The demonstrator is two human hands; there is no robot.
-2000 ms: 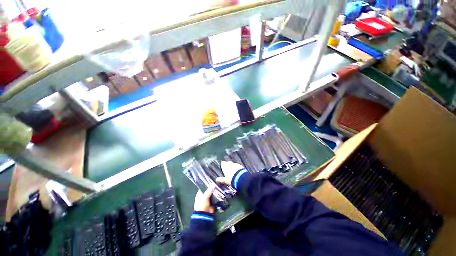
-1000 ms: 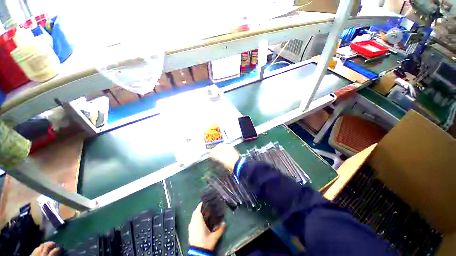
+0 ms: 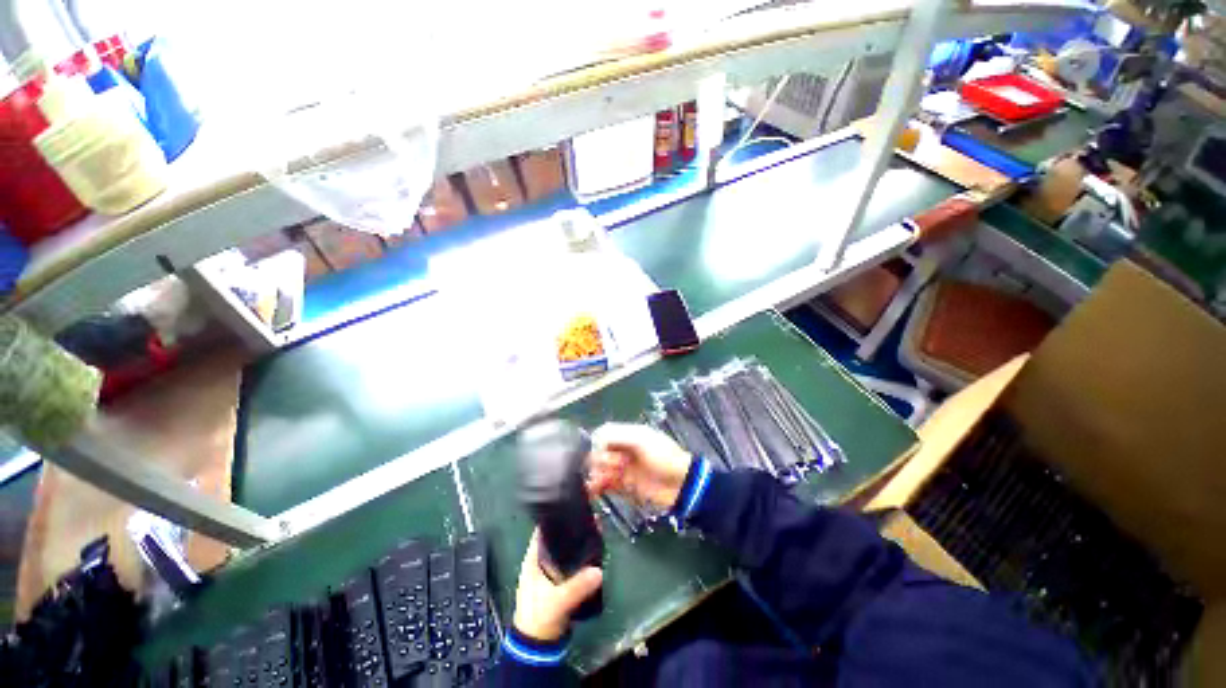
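Note:
My left hand (image 3: 549, 599) is closed around the lower part of a bundle of bagged remotes (image 3: 562, 504), held up above the green mat. The bundle is dark with a blurred, greyish top end. My right hand (image 3: 648, 465) is at the bundle's right side, fingertips bent together; whether they hold a rubber band is too blurred to tell. More bagged remotes (image 3: 753, 423) lie side by side on the mat, partly behind my right hand. Orange-yellow pieces (image 3: 582, 341) fill a small tray on the white sheet (image 3: 471, 303).
Unbagged black remotes (image 3: 403, 612) lie in a row at lower left, beside a black heap (image 3: 74, 612). A smartphone (image 3: 672, 323) lies right of the tray. The open carton (image 3: 1116, 403) with rows of remotes stands at right. A raised shelf and its metal post (image 3: 881, 135) stand beyond.
My left hand took up a bundle and now holds it more upright. My right hand went from the laid-out remotes to near the tray, then back to the bundle. Another hand at lower left is gone.

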